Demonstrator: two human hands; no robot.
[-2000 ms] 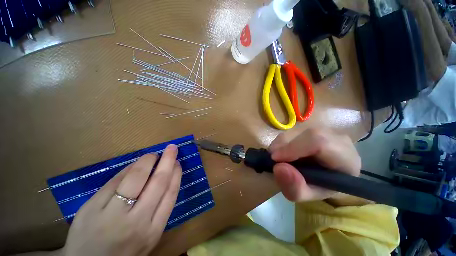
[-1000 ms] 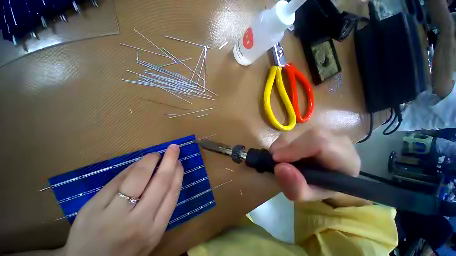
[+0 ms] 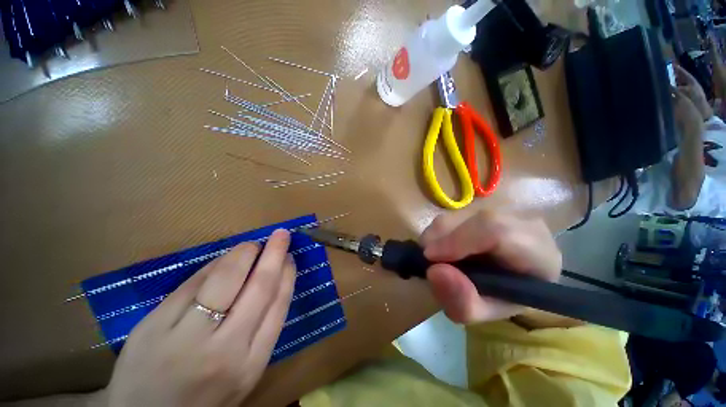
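Note:
A blue solar cell [image 3: 306, 306] with pale stripes lies on the brown table, ribbon ends sticking out past its short edges. My left hand [image 3: 211, 322], with a ring, lies flat on the cell, its fingertips by the top ribbon [image 3: 151, 274]. My right hand [image 3: 489, 266] holds the black soldering iron [image 3: 541, 294] like a pen. The iron's silver tip is at the top ribbon near the cell's right edge, just right of my left fingertips. Whether the tip touches is hard to tell.
Loose tabbing ribbon [image 3: 279, 131] lies beyond the cell. The flux bottle [image 3: 422, 60], scissors [image 3: 458, 155], sponge tray [image 3: 516, 99] and soldering station [image 3: 621, 103] are at the far right. Finished cells [image 3: 48, 24] lie at the far left. Another person's arm [image 3: 686, 147] shows at the right.
The iron and my right hand have moved slightly left, so the tip is now over the cell instead of at its edge. My left hand stays on the cell. The view has shifted slightly.

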